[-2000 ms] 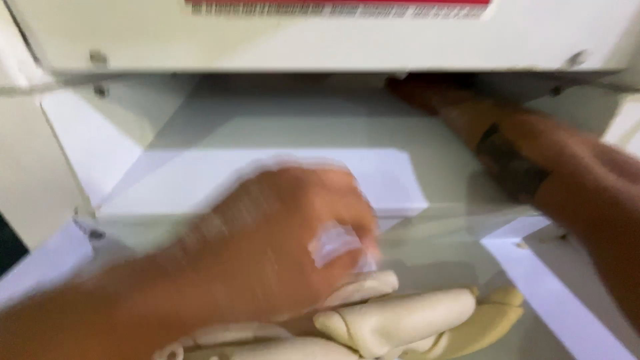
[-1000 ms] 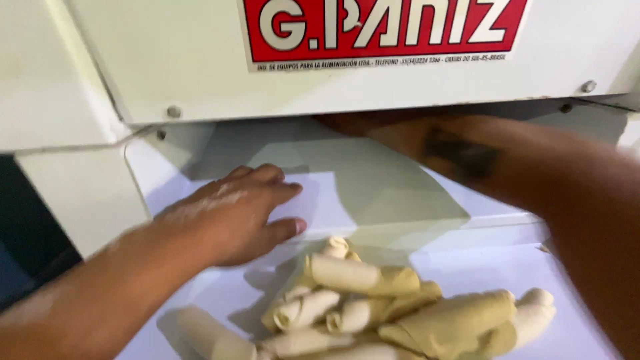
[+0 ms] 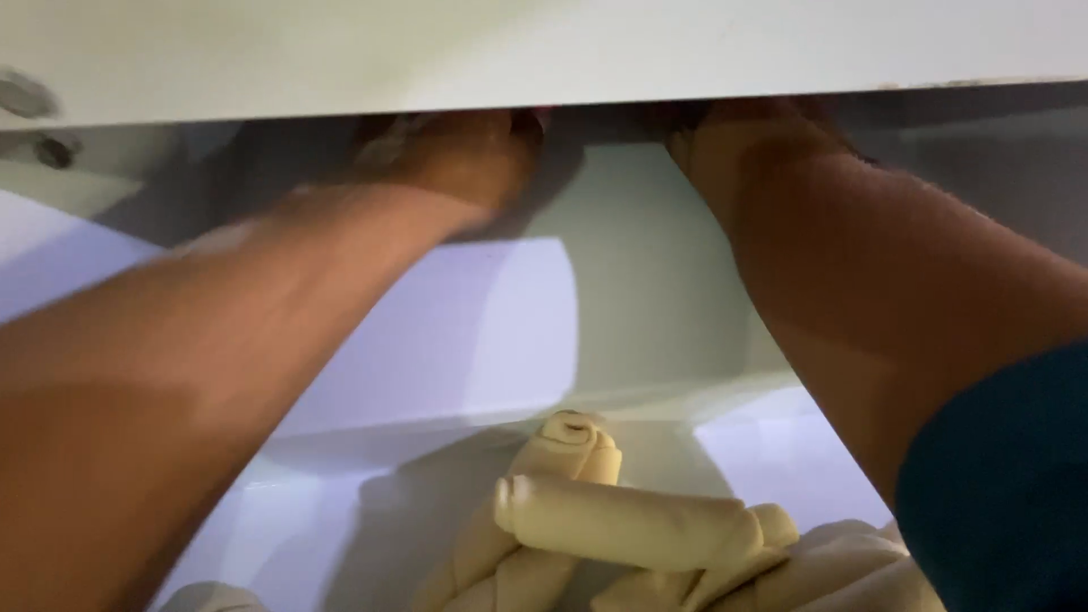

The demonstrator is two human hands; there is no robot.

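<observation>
Both my arms reach under the lower edge of a white machine housing (image 3: 544, 55). My left hand (image 3: 459, 157) is partly in shadow beneath that edge, its fingers mostly hidden. My right hand (image 3: 731, 123) is almost wholly concealed under the housing, to the right of the left one. Whether either holds anything cannot be seen. Below and between my forearms, several rolled pieces of dough (image 3: 629, 523) lie piled in a white tray (image 3: 289, 527). One roll lies crosswise over others.
A sloping white chute (image 3: 654, 280) runs from beneath the housing down to the tray. Bolts (image 3: 55, 151) show at the left, one on the housing and one below it. A dark teal sleeve (image 3: 1003, 484) covers my right upper arm.
My left hand has moved from above the dough rolls to under the housing edge, beside my right hand. The view has shifted closer to the opening.
</observation>
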